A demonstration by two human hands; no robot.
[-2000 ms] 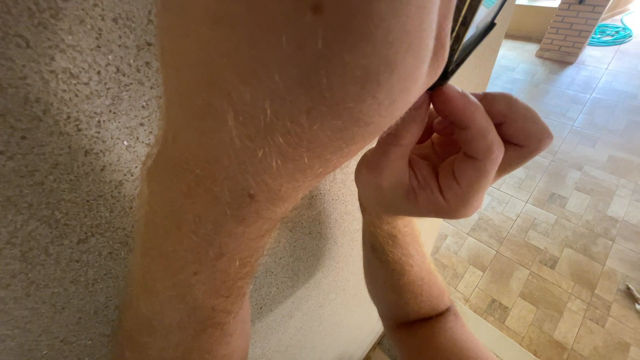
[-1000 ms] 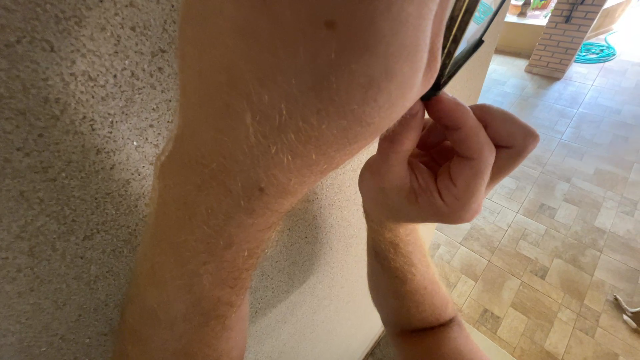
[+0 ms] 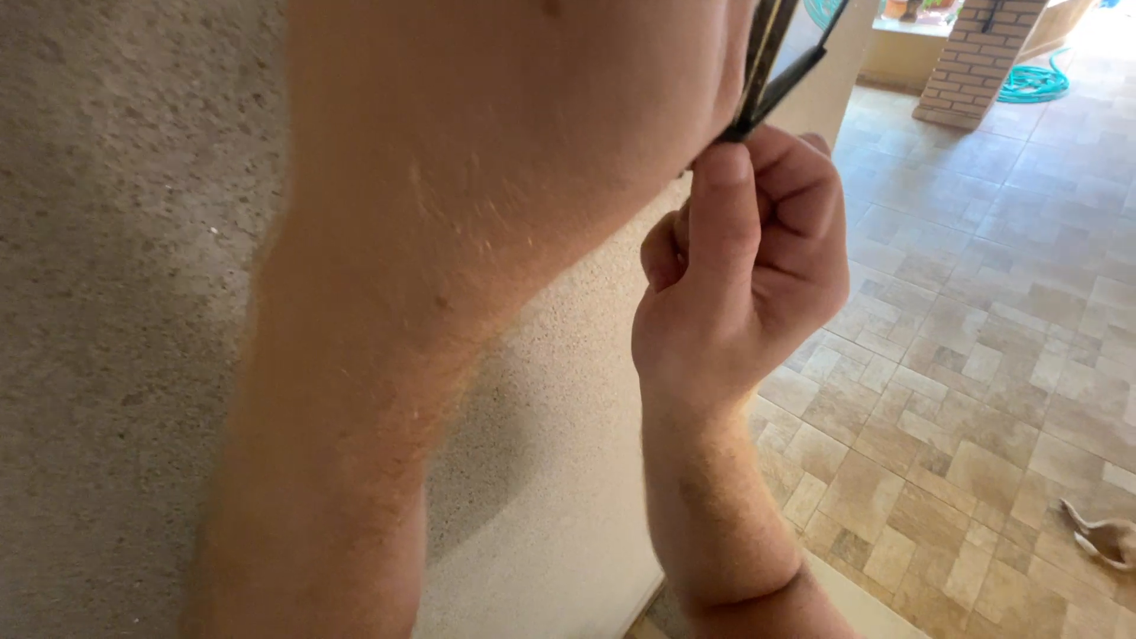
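My left hand (image 3: 550, 106) is large and close at the top, its heel and wrist in front of a speckled wall; its fingers are out of sight, so its grip cannot be told. Beside it, at the top edge, shows the lower corner of a thin, black-edged frame (image 3: 768, 80) with a gold-coloured line and a glossy pane. My right hand (image 3: 745, 240) is below that corner, with thumb and index finger pinching it and the other fingers curled. Most of the frame is hidden behind my left hand or cut off by the view.
The speckled wall (image 3: 115, 266) fills the left side. Patterned floor tiles (image 3: 932, 373) spread at the right. Farther back are a brick pillar (image 3: 976, 67) and a coiled turquoise hose (image 3: 1037, 84). Part of what looks like a light brown animal (image 3: 1109, 537) lies at the right edge.
My right hand has turned at the frame's corner, so that its thumb now points up and shows in full. My left hand has hardly moved.
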